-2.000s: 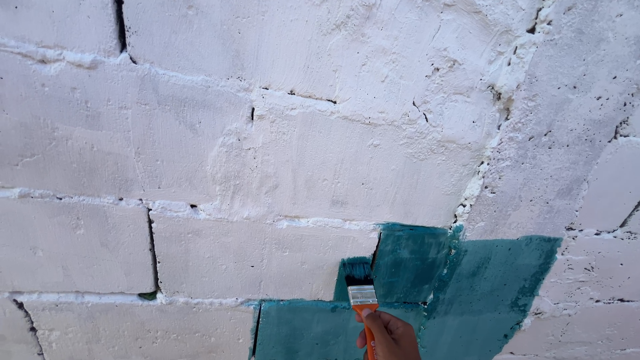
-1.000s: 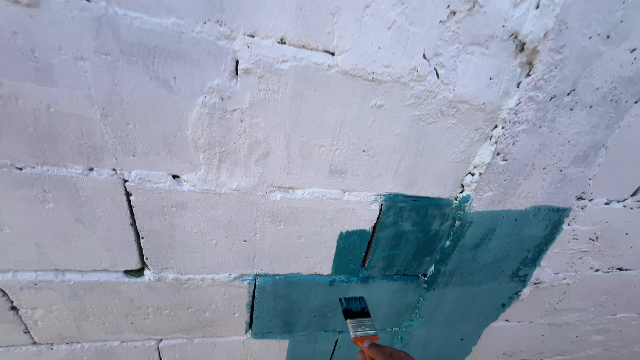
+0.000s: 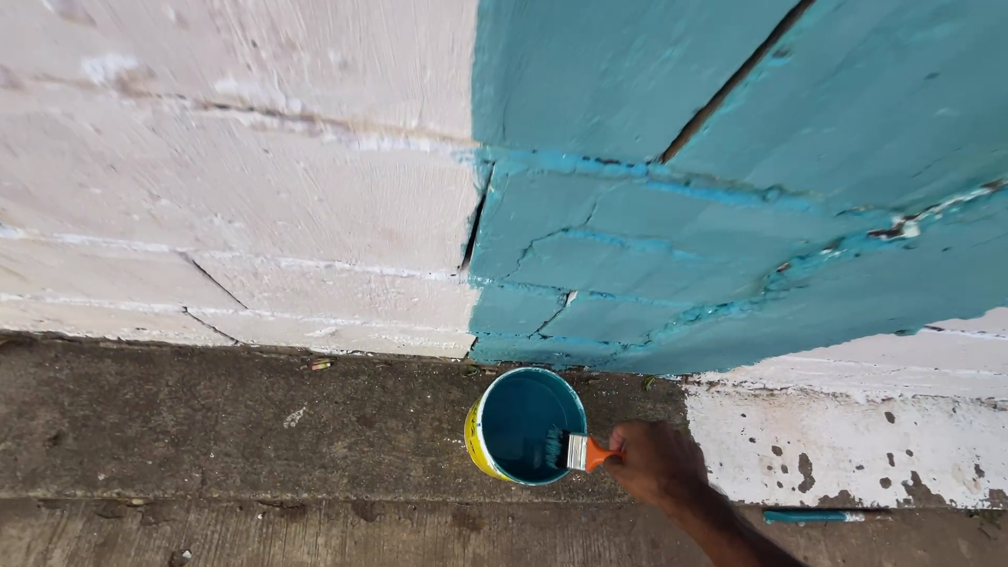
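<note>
My right hand [image 3: 654,461] grips the orange handle of a flat paintbrush [image 3: 579,452]. The brush's dark, paint-wet bristles lie over the right inner side of a yellow bucket [image 3: 476,445], above teal paint [image 3: 524,417]. The bucket stands on a concrete ledge against the foot of a block wall. Teal covers the wall's right part [image 3: 614,260]; its left part [image 3: 315,197] is whitish, with a nearly straight upright edge between the colours. My left hand is out of view.
The concrete ledge [image 3: 197,425] runs along the wall; its right stretch [image 3: 835,441] is white with dark bare spots. A teal-stained stick or brush [image 3: 819,516] lies below that stretch. Cracks and rough joints cross the wall. Ridged concrete [image 3: 276,535] lies in front.
The view has swung down to the wall's foot. The brush was against the wall at the teal patch's left edge, then away from that edge; now it is at the bucket, still in my right hand.
</note>
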